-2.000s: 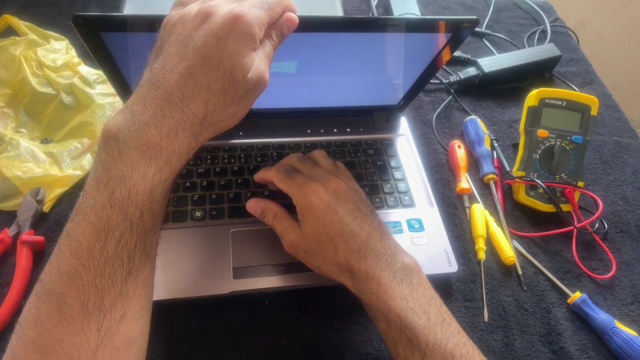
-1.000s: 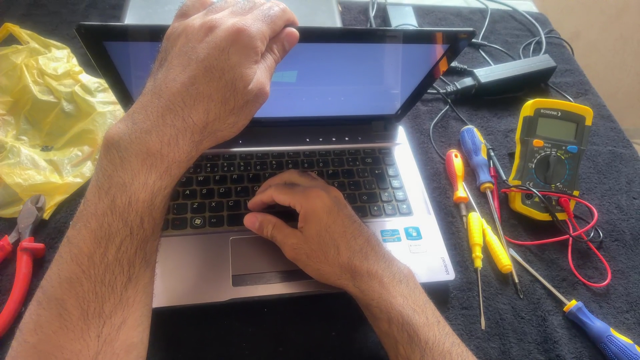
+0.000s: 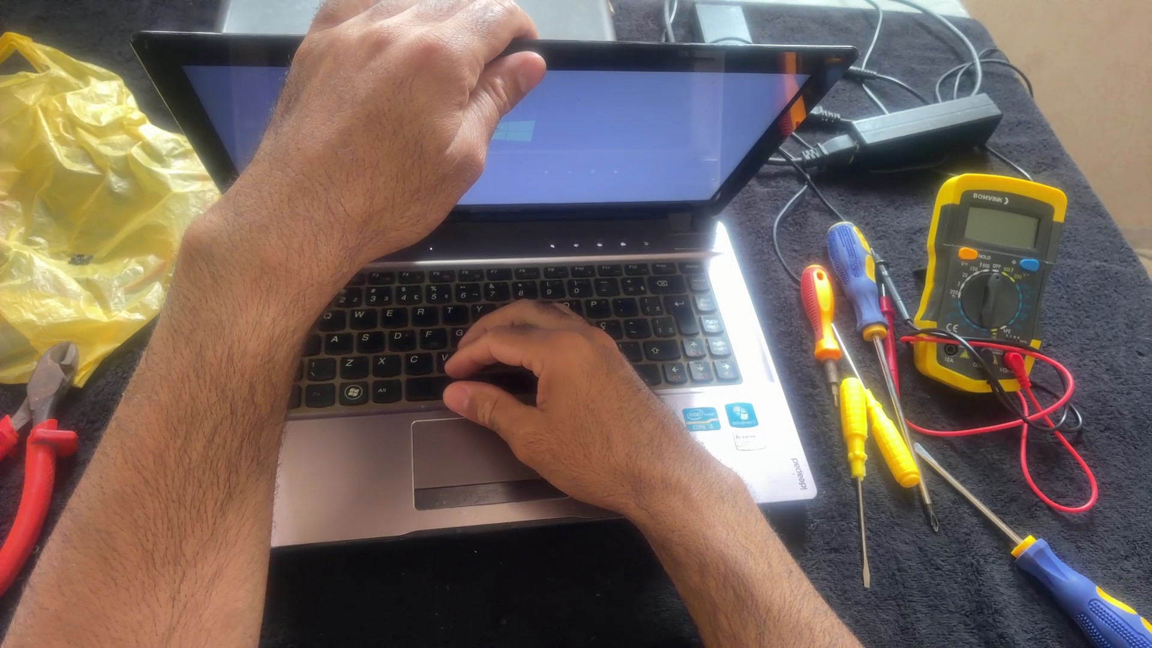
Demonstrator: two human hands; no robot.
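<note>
A silver laptop (image 3: 342, 504) stands unfolded on a black cloth, its screen (image 3: 621, 135) lit pale blue with a small lighter patch. My left hand (image 3: 396, 117) grips the top edge of the laptop lid, thumb on the near side; its other fingertips are hidden behind the edge. Over the keyboard (image 3: 387, 342) lies my right hand (image 3: 549, 396), fingers curled near the middle of the lower keys, above the touchpad (image 3: 468, 450). It holds nothing; whether the fingertips press keys cannot be told.
Right of the laptop lie several screwdrivers (image 3: 853, 423), a yellow-cased multimeter (image 3: 990, 279) with red and black leads, and a black power adapter (image 3: 927, 126) with cables. At left are a yellow plastic bag (image 3: 81, 216) and red-handled cutting pliers (image 3: 40, 450). A grey panel (image 3: 585, 18) lies behind the lid.
The fingers of my right hand have curled in more over the keys. My left hand stays at the lid's top edge.
</note>
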